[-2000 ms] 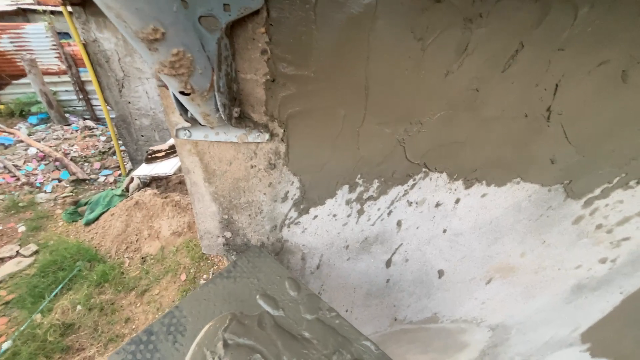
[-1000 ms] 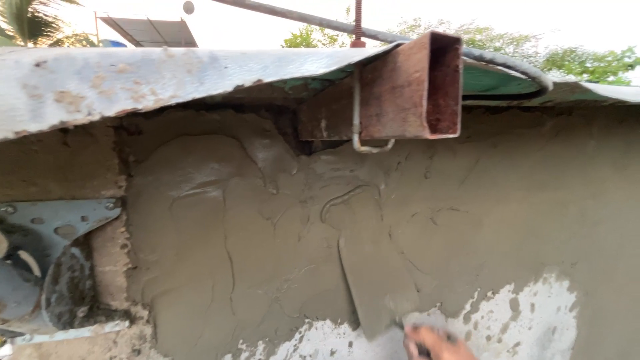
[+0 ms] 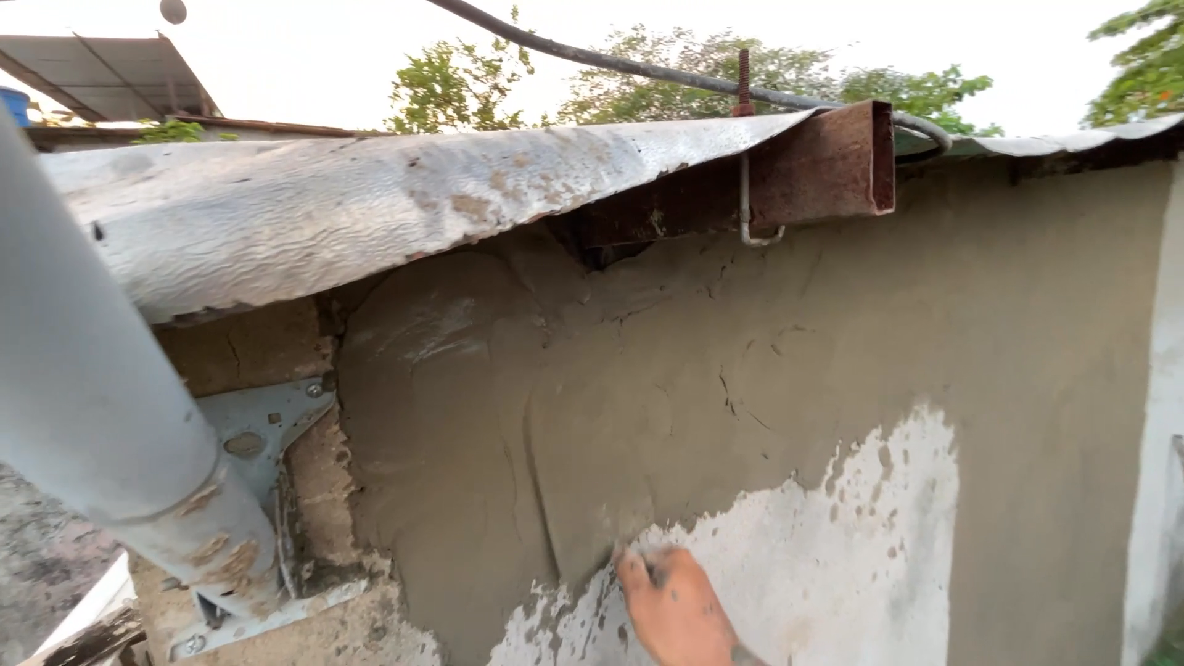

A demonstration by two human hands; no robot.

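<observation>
My right hand (image 3: pixel 675 601) is at the lower middle, closed around the handle of a trowel, mostly hidden by the fingers. The mortar-coloured trowel blade (image 3: pixel 587 490) lies against the wet plaster, its left edge showing as a dark line, and is hard to tell from it. Grey-brown wet plaster (image 3: pixel 832 333) covers the upper wall and a strip down the right. Below it is a whitish, splattered wall surface (image 3: pixel 832 564), touching the plaster's ragged lower edge. My left hand is out of view.
A corrugated metal roof sheet (image 3: pixel 370 199) overhangs the wall. A rusty rectangular steel tube (image 3: pixel 814 176) juts out under it, with a hook bolt (image 3: pixel 746 194). A grey pole (image 3: pixel 102 370) on a metal bracket (image 3: pixel 264 421) stands close at left. A black cable (image 3: pixel 629 67) runs above.
The view has swung up from the lower wall and a mortar-laden board to the roof edge. Since one second ago, the hand and trowel have moved lower on the wall.
</observation>
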